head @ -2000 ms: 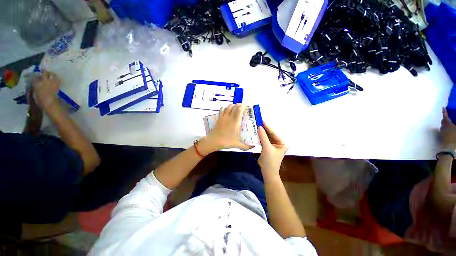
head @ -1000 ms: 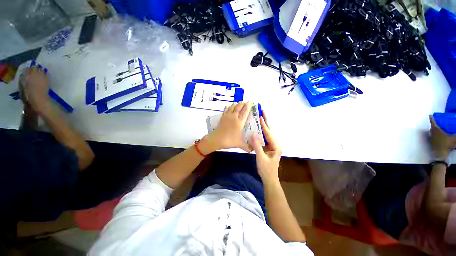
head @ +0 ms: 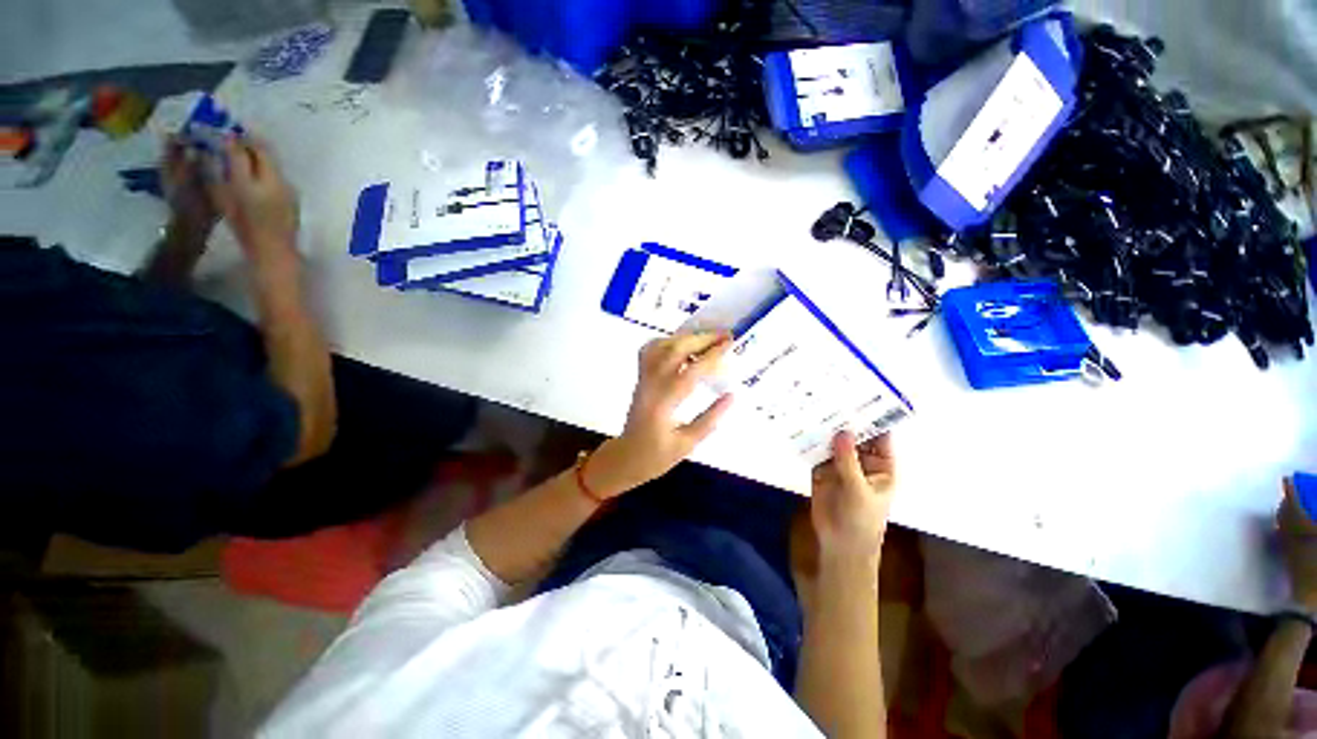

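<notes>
A retail box [head: 809,373], white with a blue edge and small print on the side facing up, is held over the table's front edge. My left hand [head: 673,397] holds its left side, fingers on top. My right hand [head: 854,484] grips its lower right corner. Another flat retail box [head: 669,290] lies just behind, partly covered by the held one. A blue insert tray [head: 1015,334] with black cable in it lies to the right; a cable end hangs off its right edge. What is inside the held box is hidden.
Filled packs [head: 459,231] are piled at left. Behind are a small cable heap [head: 690,90], carton stacks [head: 997,127], loose cables [head: 898,267] and a large cable heap [head: 1155,217]. Clear plastic bags [head: 498,108] and a phone [head: 379,46] lie back left. People sit at both sides.
The view has turned, shifting the table's things. The held box now lies tilted with its printed face more exposed, and my hands are farther apart. The left neighbour's hands now hold a small blue-and-white piece.
</notes>
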